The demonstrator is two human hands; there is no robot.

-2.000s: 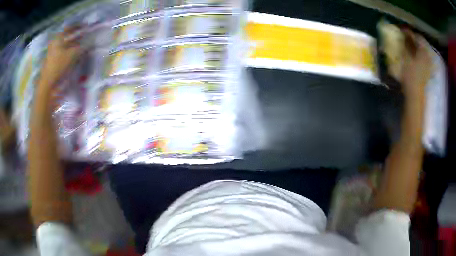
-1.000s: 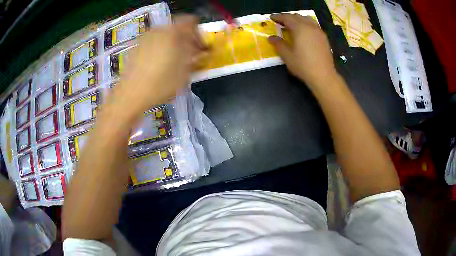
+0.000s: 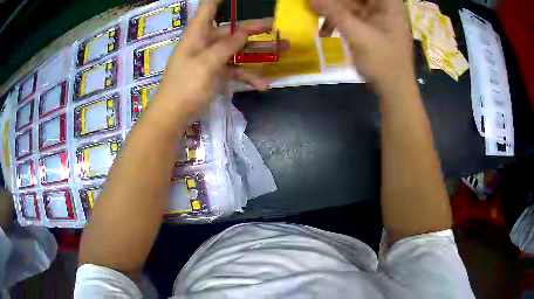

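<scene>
My left hand [image 3: 216, 49] holds a red-bordered window panel [image 3: 256, 57] near the top of the picture, its fingers around the frame. My right hand [image 3: 369, 41] is beside it, slightly blurred, holding a yellow adhesive piece [image 3: 297, 32] upright next to the panel. Whether the piece touches the panel cannot be told. Behind and below them lies the white adhesive sheet [image 3: 339, 75] with yellow rectangles, partly hidden by both hands.
A clear blister tray [image 3: 71, 129] with rows of panels fills the left. Whitish interleaf [image 3: 254, 169] sticks out at its right edge. Pale yellow peeled papers [image 3: 439, 38] and a white slotted strip [image 3: 492, 87] lie on the right of the black bench [image 3: 328, 140]. Another person's sleeve shows at lower left.
My left hand now shows a red-bordered panel in it. My right hand has lifted a yellow piece off the sheet. The view has shifted slightly.
</scene>
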